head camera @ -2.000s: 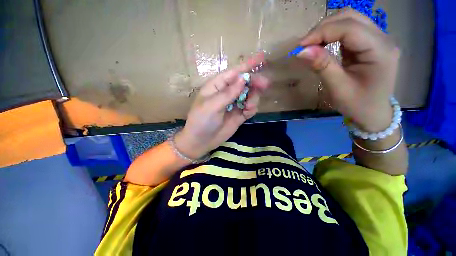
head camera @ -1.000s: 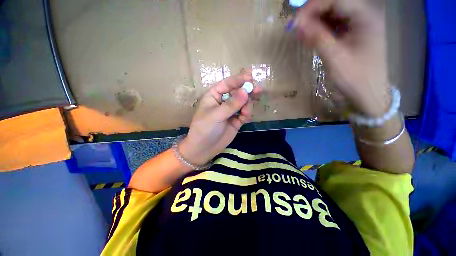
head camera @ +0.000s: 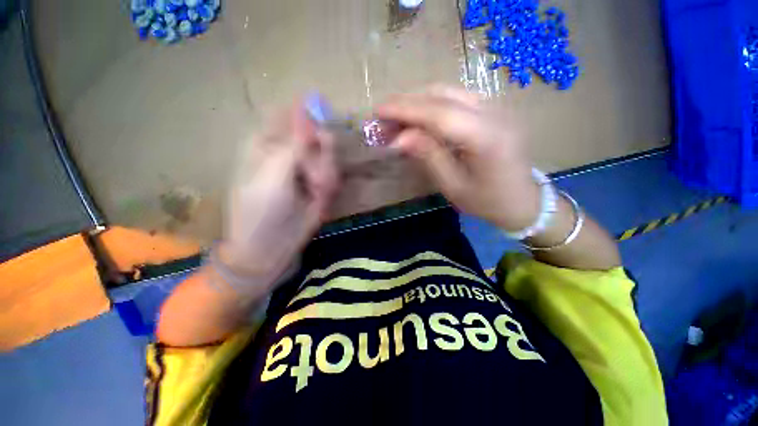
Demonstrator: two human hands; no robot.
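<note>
My left hand (head camera: 283, 183) is blurred over the brown cardboard bench cover (head camera: 324, 50). A pale blue-and-white small assembly (head camera: 316, 108) shows at its thumb and fingertips. The palm is hidden. My right hand (head camera: 470, 150), also blurred, is to the right with a small gap between the hands. Its thumb and fingers are bent close together; whether they hold something cannot be told. A loose pile of blue plastic inserts (head camera: 528, 42) lies beyond my right hand. A heap of blue-and-white assemblies (head camera: 174, 17) lies at the far left.
A white round disc (head camera: 410, 3) with a dark smudge beside it is at the top edge, between the piles. An orange sheet (head camera: 50, 287) is at the left bench corner. A blue plastic bin (head camera: 706, 100) stands at the right. A curved metal rim (head camera: 58, 141) runs along the left.
My right hand has come back down and left, near my left hand. My left hand has moved left. The view has shifted, so both piles and the white disc now show.
</note>
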